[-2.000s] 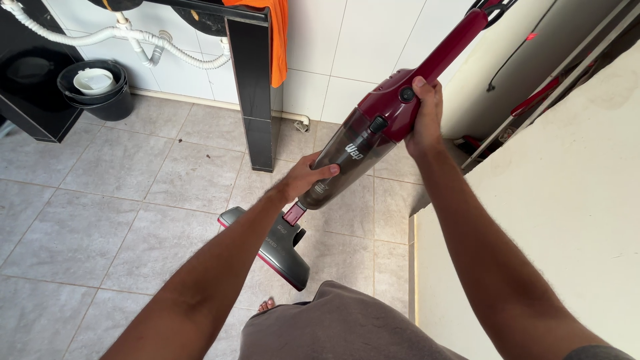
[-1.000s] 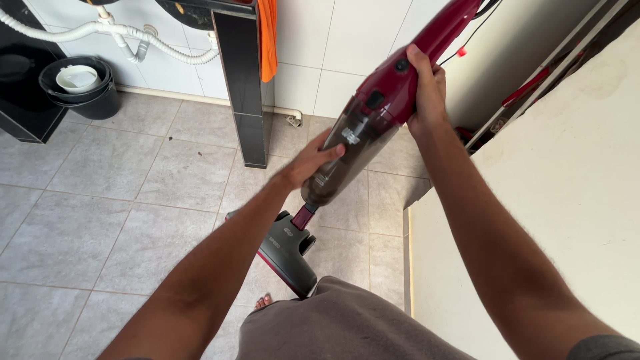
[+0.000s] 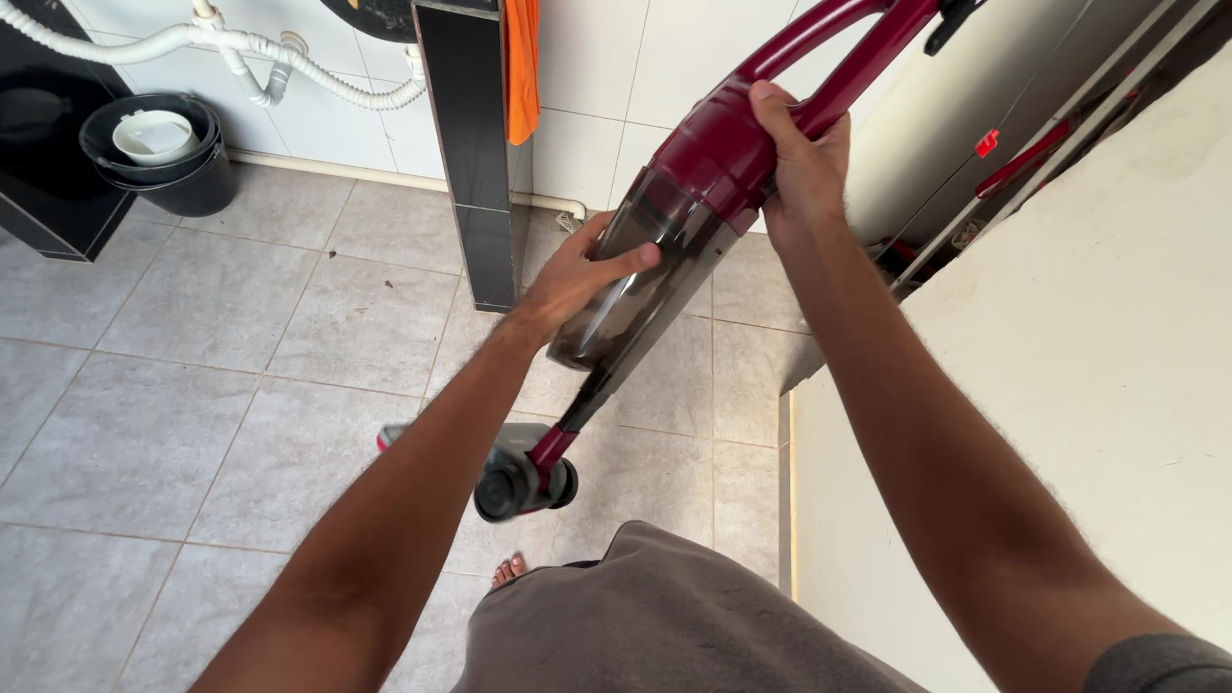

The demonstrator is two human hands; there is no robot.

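A dark red upright vacuum cleaner [image 3: 707, 159] slants across the middle, its handle up at the right. My left hand [image 3: 587, 274] grips its smoky clear dust container [image 3: 640, 279], with the thumb across the front. My right hand [image 3: 808, 159] is closed around the red body at the foot of the handle, so part of it is hidden. Below the container, a short red neck joins the grey floor head [image 3: 525, 467], which is turned so that its round wheels show. My left forearm partly covers this floor head.
Nested black buckets [image 3: 192, 183] with a white bowl stand at the left wall. A black tiled pillar [image 3: 476, 164] with an orange cloth [image 3: 521, 72] rises behind my left hand. White drain hoses [image 3: 318, 72] hang above. A cream panel [image 3: 1039, 366] stands at the right, and my bare foot [image 3: 508, 568] is below.
The vacuum cleaner has rotated about its length in my hands, so the container's side and the floor head's wheels now show. Both hands remain on it.
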